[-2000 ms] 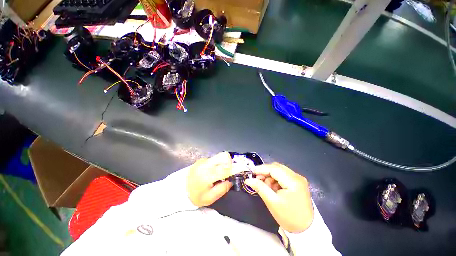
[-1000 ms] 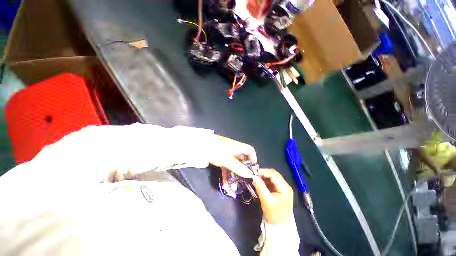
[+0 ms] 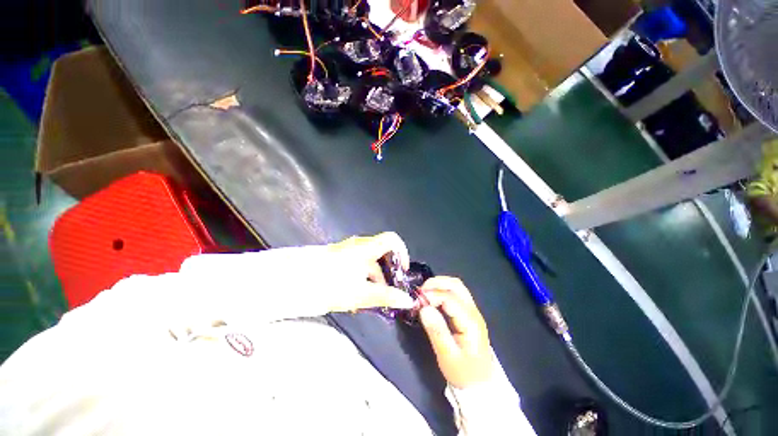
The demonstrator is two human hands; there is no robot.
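A dark, palm-sized wired unit (image 3: 415, 274) is between my two hands, low above the bench mat. My left hand (image 3: 368, 271) grips its left side, with the thumb and fingers spread around a dark and silver part. My right hand (image 3: 456, 330) pinches thin reddish wires at the unit's right side with thumb and fingertips. My fingers hide much of the unit, and its fine detail is blurred.
Several wired units (image 3: 380, 95) cluster at the top, with loose leads. A blue air blow gun (image 3: 522, 257) with a grey hose lies right of my hands. Another unit (image 3: 585, 421) is at the bottom edge. A red stool (image 3: 124, 238) and cardboard box (image 3: 107, 128) are at left.
The view has turned, swinging the bench round, and shifted a little since. My left hand has opened wider around the unit, and my right fingers now pinch reddish wires.
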